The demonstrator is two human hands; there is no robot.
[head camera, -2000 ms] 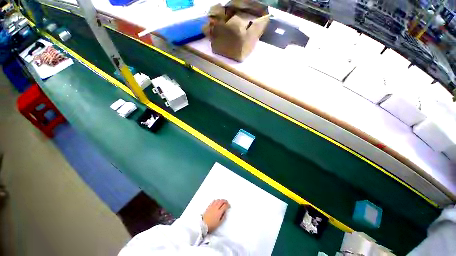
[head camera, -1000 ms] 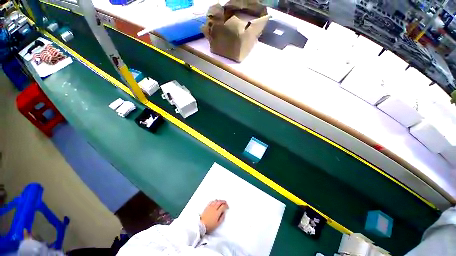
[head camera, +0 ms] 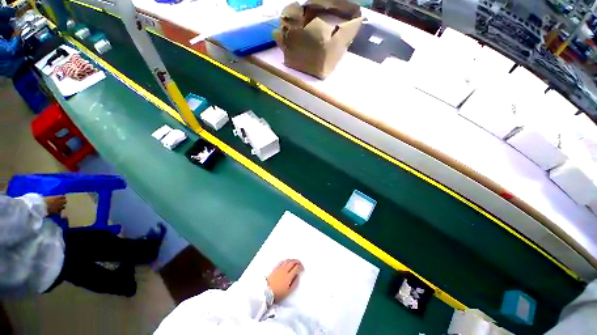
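Note:
My left hand (head camera: pixel 284 280) lies palm down on the white sheet (head camera: pixel 334 275) on the green bench, with nothing visible in it. A white sleeve covers its wrist. My right hand is not in view; a pale sleeve cuts in at the lower right edge, and whose it is cannot be told. The black parts bin (head camera: pixel 410 292) with small white parts is right of the sheet, by the yellow edge strip. White retail boxes (head camera: pixel 472 323) are cut off at the bottom edge.
Blue boxes (head camera: pixel 359 206) and joined white boxes (head camera: pixel 256 135) are on the green belt. A yellow-and-white post (head camera: pixel 180 105) stands at the belt edge. A person in a pale smock (head camera: pixel 29 245) is at left by a blue stool (head camera: pixel 108 186). A brown carton (head camera: pixel 319 39) sits on the far shelf.
The blue and white boxes on the belt have moved toward the lower right. A person and a blue stool have come into view at left. My left hand stays on the sheet.

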